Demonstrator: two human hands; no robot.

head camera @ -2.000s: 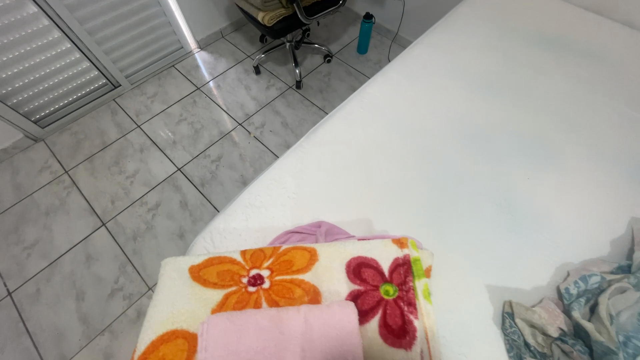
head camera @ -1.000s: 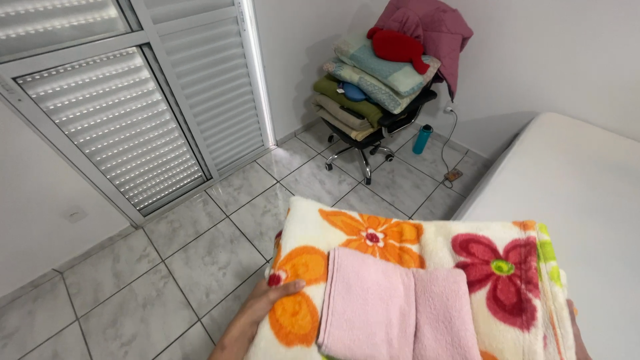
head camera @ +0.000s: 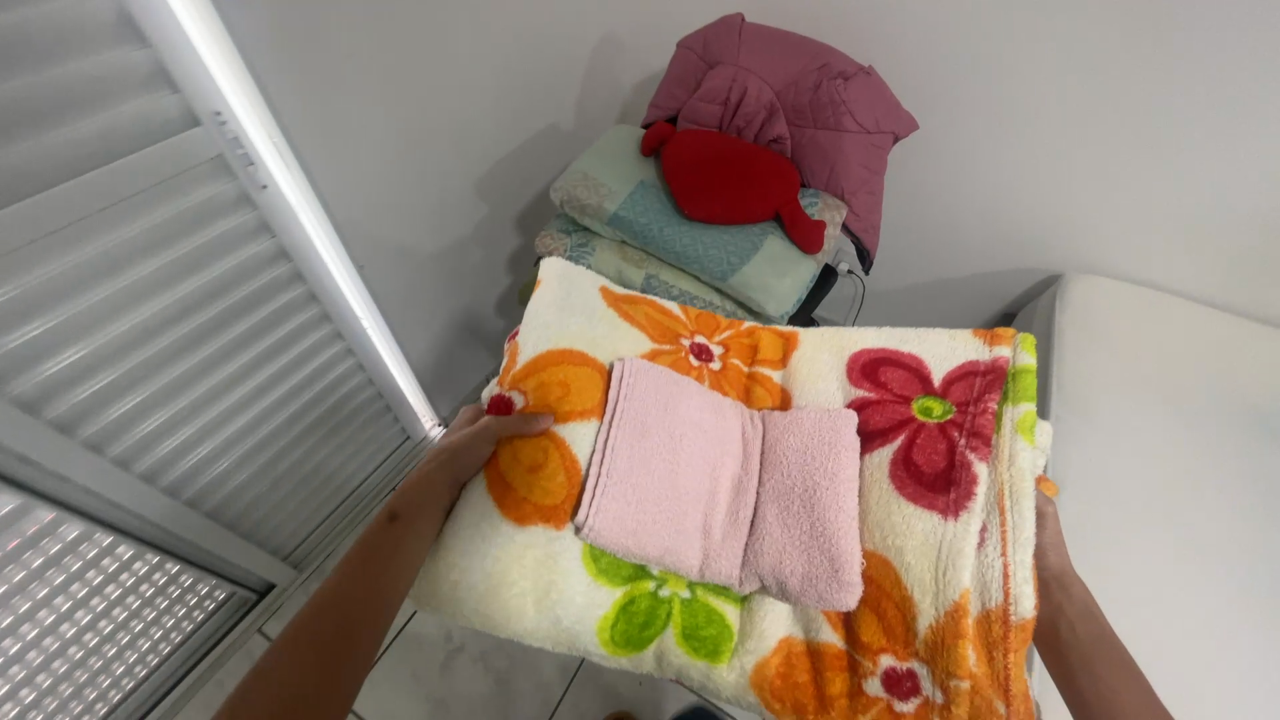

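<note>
A folded cream fleece blanket (head camera: pixel 800 360) with orange, red and green flowers is held up in front of me. On top of it lies a folded pink towel (head camera: pixel 680 470). My left hand (head camera: pixel 490 440) grips the blanket's left edge, thumb on top and the other fingers hidden beneath. At the right edge, my right hand (head camera: pixel 1048 530) holds the blanket from the side, mostly hidden by it. Just beyond the blanket are stacked patterned pillows (head camera: pixel 690 235) with a red plush item (head camera: pixel 730 180) on them.
A mauve padded garment or cover (head camera: pixel 790 90) hangs behind the pillows, near a white cable (head camera: pixel 858 290). The white mattress (head camera: pixel 1160 420) stands at the right. Louvred shutter doors (head camera: pixel 200 300) line the left side, and grey floor tiles (head camera: pixel 470 670) show below the blanket.
The blanket and towel, over the bed two seconds ago, have moved off it in my hands toward the pillow stack. The view has swung left and up.
</note>
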